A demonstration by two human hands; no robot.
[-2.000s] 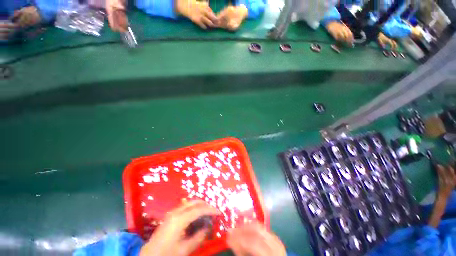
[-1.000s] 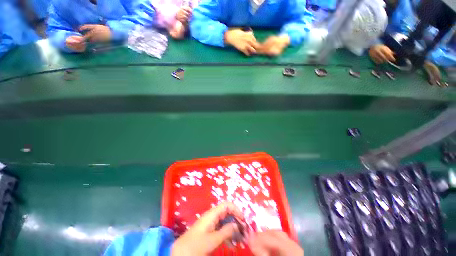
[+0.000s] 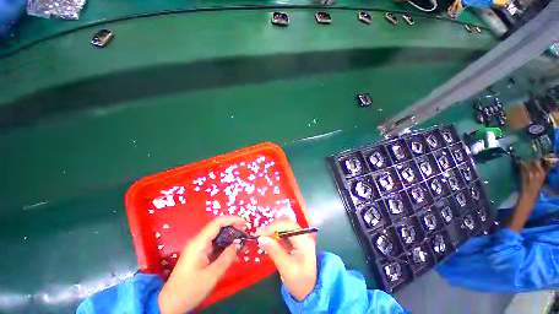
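The red plastic tray (image 3: 142, 214) lies in front of me with many small white parts (image 3: 236, 184) scattered in it. My left hand (image 3: 199, 264) holds a small dark watch housing (image 3: 228, 238) between thumb and fingers over the tray. My right hand (image 3: 293, 254) holds thin tweezers (image 3: 295, 232), dark at the back end. Their tip points left and meets the housing's right side. Whether the tip holds a white part is too small to tell.
A black blister tray (image 3: 399, 199) with housings in its pockets stands at the right, beside another person's arm (image 3: 527, 196). A single housing (image 3: 365, 99) lies beyond it. More housings (image 3: 323, 18) line the far side. A grey metal post (image 3: 478, 80) crosses at upper right.
The view has tilted down and shifted, so the people opposite are mostly out of the picture. The tweezers now show clearly in my right hand, against the housing that my left hand keeps holding.
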